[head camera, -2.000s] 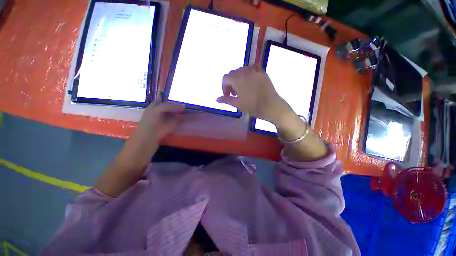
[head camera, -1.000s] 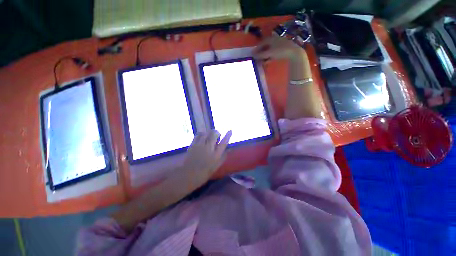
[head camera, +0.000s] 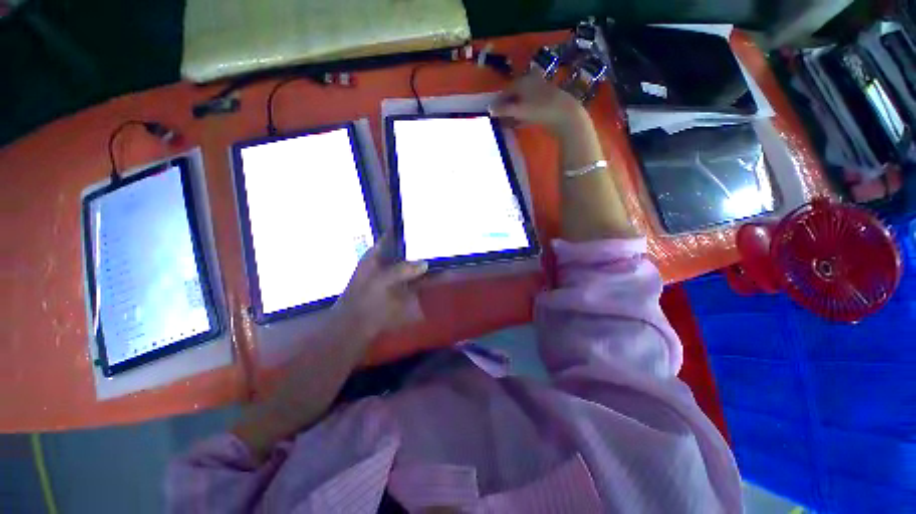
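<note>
Three lit tablets lie on white sheets, each with a short black lead at its top edge. The right tablet (head camera: 457, 186) glows white. My left hand (head camera: 387, 286) is at its lower left corner, with the thumb at the bottom edge. My right hand (head camera: 534, 103) is at its upper right corner, fingers bent at the edge. The middle tablet (head camera: 306, 216) glows white. The left tablet (head camera: 151, 266) shows a pale screen with faint lines of text. The left hand's fingers are partly hidden, and I cannot tell how firmly either hand grips.
A yellow pad (head camera: 321, 35) lies behind the leads. Small metal clips (head camera: 586, 68) are beyond my right hand. Two dark tablets (head camera: 708, 171) lie on white sheets at the right. A red fan (head camera: 836, 261) stands at the bench's right end, above a blue surface (head camera: 814, 392).
The view has swung right since the first frame. My hands have moved from the middle tablet to the right tablet, whose lower edge has shifted slightly up and left since the second frame.
</note>
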